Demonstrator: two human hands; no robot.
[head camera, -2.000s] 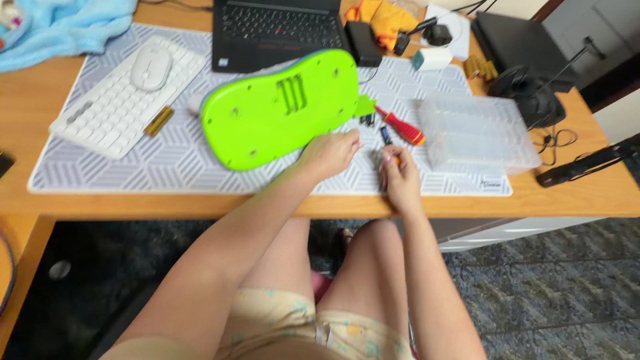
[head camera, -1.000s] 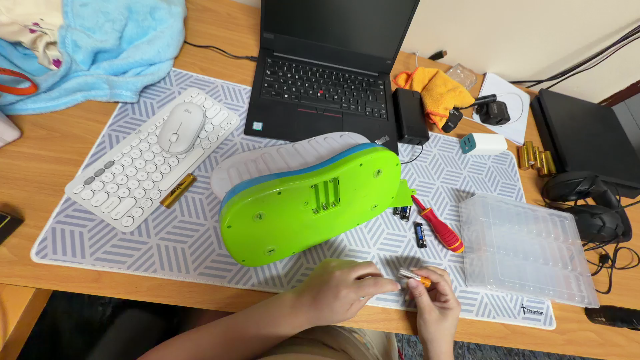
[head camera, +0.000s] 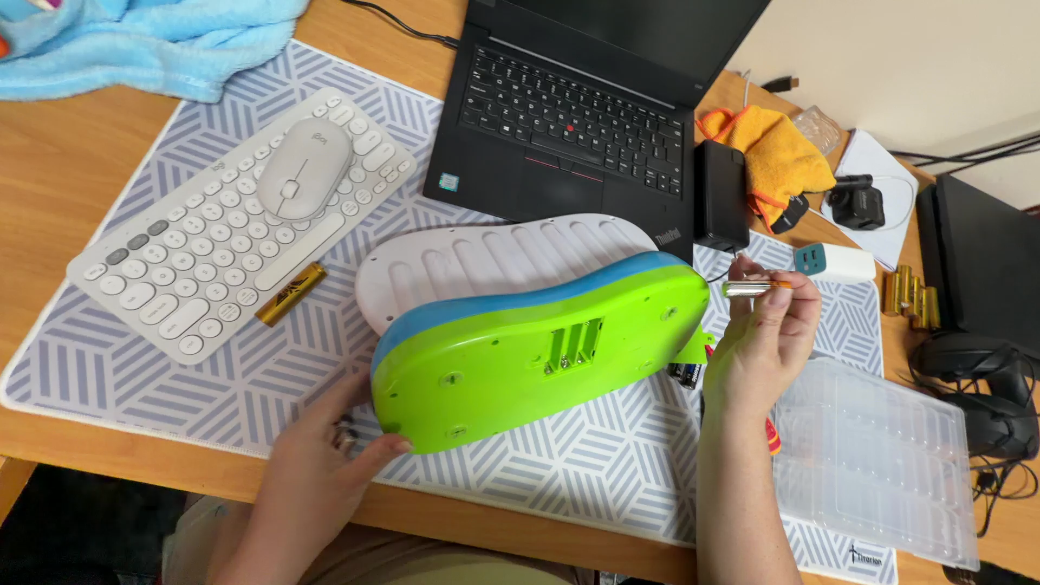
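Observation:
A green and blue plastic toy (head camera: 520, 366) lies tilted on the mat, its underside towards me and its battery compartment (head camera: 574, 345) uncovered, with metal contacts showing inside. At the toy's lower left corner is my left hand (head camera: 325, 463), thumb on the green edge and fingers behind it. My right hand (head camera: 772, 325), beyond the toy's right end, pinches a small silver and orange cylinder, apparently a battery (head camera: 756, 288). Dark batteries (head camera: 686, 374) lie by the toy's right end. The screwdriver's red handle (head camera: 772, 437) is mostly hidden behind my right forearm.
Behind the toy are a white ridged tray (head camera: 487, 260) and a laptop (head camera: 569, 138). A keyboard (head camera: 236, 227) with a mouse (head camera: 305, 169) on it and a gold battery (head camera: 291, 294) lie left. At right are a clear plastic case (head camera: 877, 463), gold batteries (head camera: 908, 299) and headphones (head camera: 975, 398).
My hands were close together below the toy; now they are apart, the left at the toy's lower left corner, the right raised beyond its right end. The view has moved closer to the desk.

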